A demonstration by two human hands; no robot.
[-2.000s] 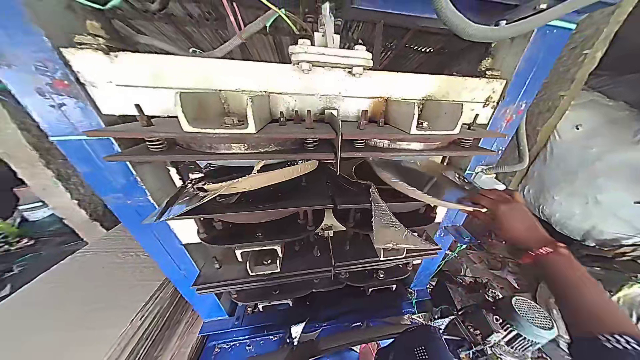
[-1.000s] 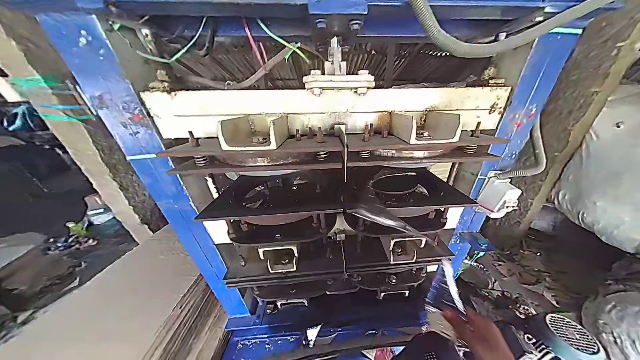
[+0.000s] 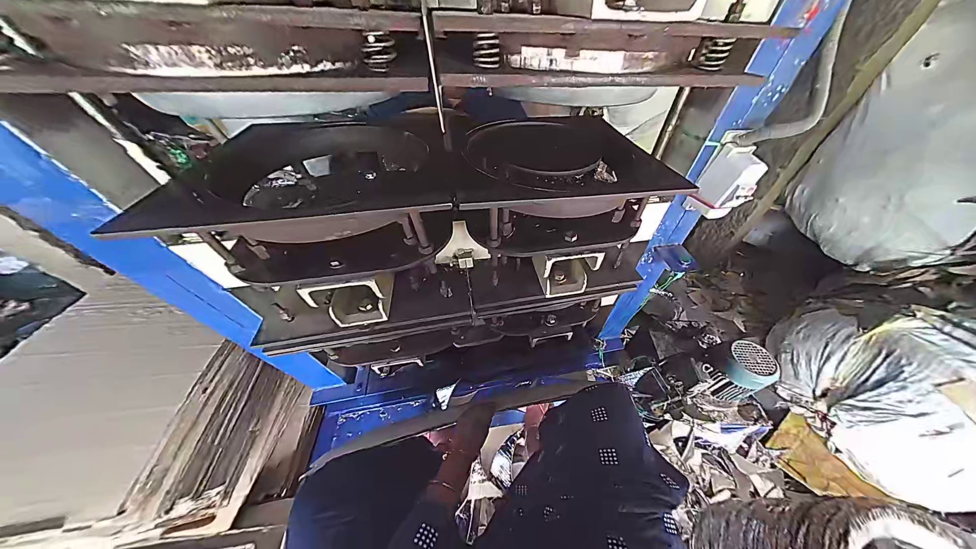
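A forearm with a thin band at the wrist, seemingly my left, reaches down between my knees; my left hand [image 3: 474, 421] is blurred and its fingers cannot be made out. What looks like part of my right hand [image 3: 535, 421] shows beside my dotted dark clothing, its grip hidden. Shiny sheet scraps [image 3: 479, 496] lie below the hands. Ahead stands a blue-framed press with a black lower plate [image 3: 450, 194]. Its left round die opening [image 3: 335, 164] holds small shiny bits; the right round die [image 3: 553, 149] has a dark disc inside. Above them is the spring-mounted upper plate [image 3: 229, 80].
A stack of flat sheets [image 3: 99, 396] lies at left, beside the blue frame post [image 3: 183, 282]. At right are a switch box [image 3: 728, 179], a motor [image 3: 751, 366], large filled plastic bags [image 3: 884, 145] and scattered scraps [image 3: 724, 450].
The right hand, at the plates' right end two seconds ago, has moved down and away from them. Shiny pieces lying over the lower plate are gone from it. The view has tilted down and moved closer.
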